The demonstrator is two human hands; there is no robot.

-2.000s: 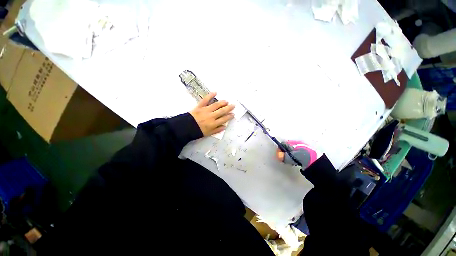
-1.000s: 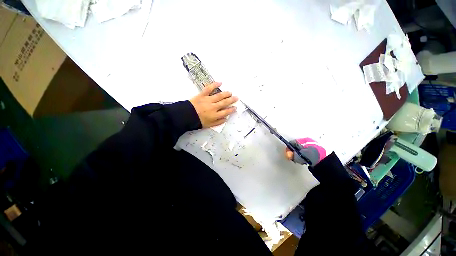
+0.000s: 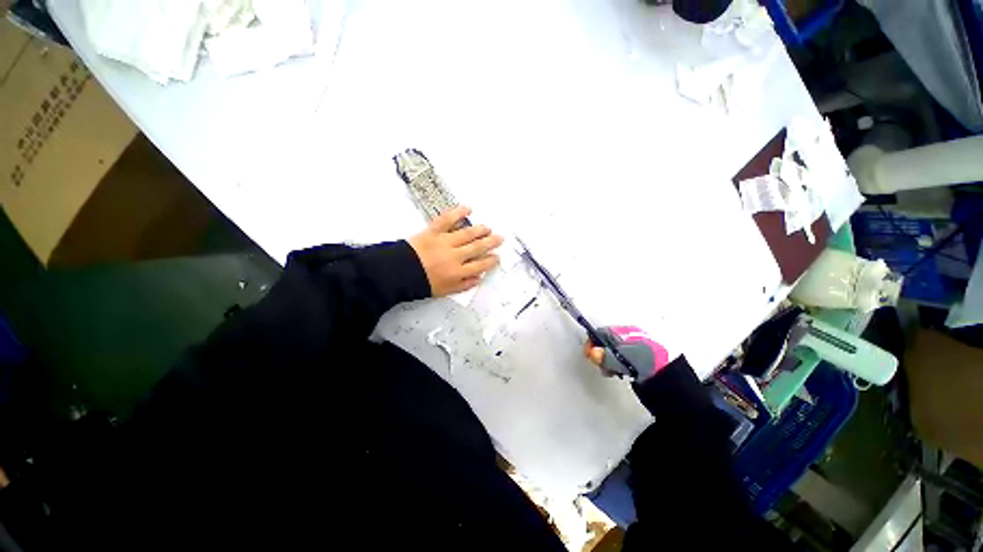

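Note:
My left hand (image 3: 458,253) lies flat, fingers spread, on a pale white fabric piece (image 3: 495,283) and over the lower end of an oblong patterned grey-beige weight (image 3: 430,190). My right hand (image 3: 627,354), in a grey and pink glove, is shut on the handles of long tailor's shears (image 3: 561,297). The blades look closed or nearly so and point up-left, their tips just right of my left fingers at the fabric. The fabric's edges are hard to see against the white table. A thin dark slim item (image 3: 527,306) lies below the blades.
The white table (image 3: 561,108) carries a crumpled white pile (image 3: 259,38) at far left and white scraps on a dark red-brown board (image 3: 800,250) at right. Dark offcuts lie near the front edge. A cream bottle (image 3: 841,283) and pale green bottle (image 3: 852,354) stand at right; a carton (image 3: 54,140) at left.
The camera view has shifted and turned slightly. My left hand stays flat beside the weight. The shears remain in my right hand, their tips still near the left fingers.

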